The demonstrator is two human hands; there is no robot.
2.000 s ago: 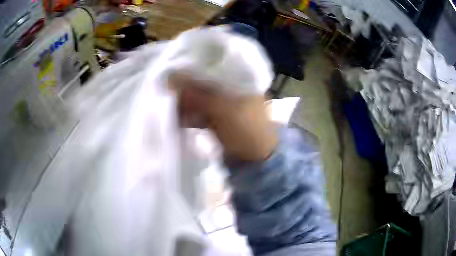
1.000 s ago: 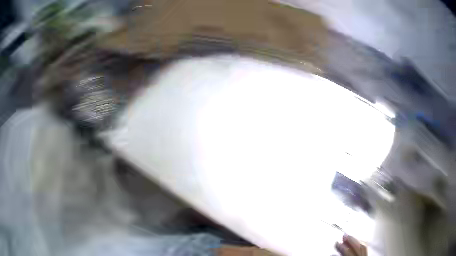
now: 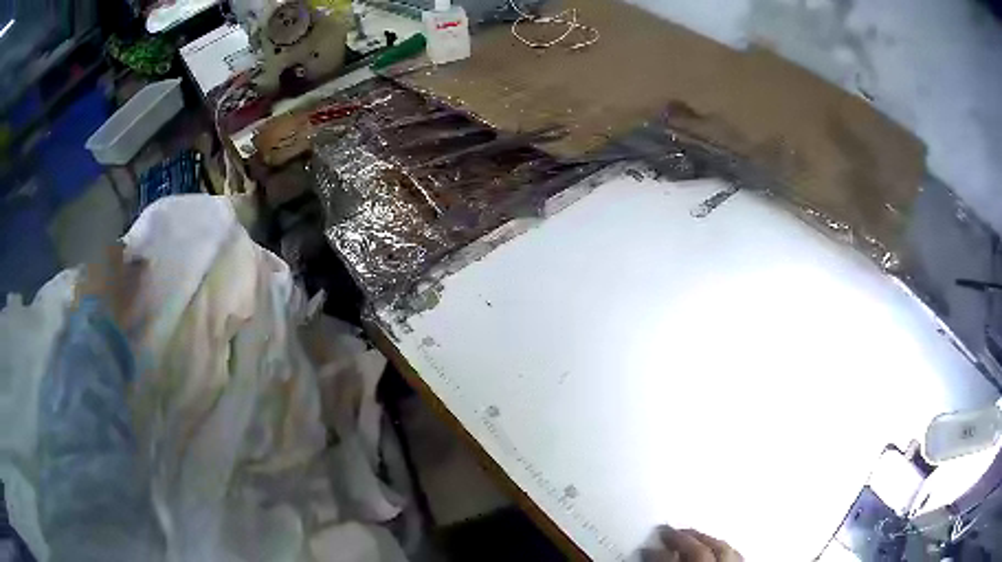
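Note:
A pile of white cloth (image 3: 220, 362) hangs at the left, beside the table. My left arm in a blue-grey sleeve reaches up over it, and my left hand (image 3: 104, 274) is at the cloth's upper left, blurred; its grip cannot be made out. My right hand (image 3: 692, 544) is cut off by the bottom edge, with a few fingers showing at the white table (image 3: 527, 362); whether it holds anything is hidden. Part of the sewing machine (image 3: 879, 527) shows at the lower right.
Crumpled clear plastic (image 3: 379, 231) covers the table's far left end. Behind are brown board (image 3: 615, 77), a white bottle (image 3: 447, 33) and another machine's head (image 3: 291, 38). A white bin (image 3: 134, 123) stands at upper left. The table's ruler-marked wooden edge (image 3: 472, 445) runs diagonally.
The view has swung left from the machine arm to the table's far end and is sharper. The cloth and my left arm now show at the left; the cloth earlier filled the middle.

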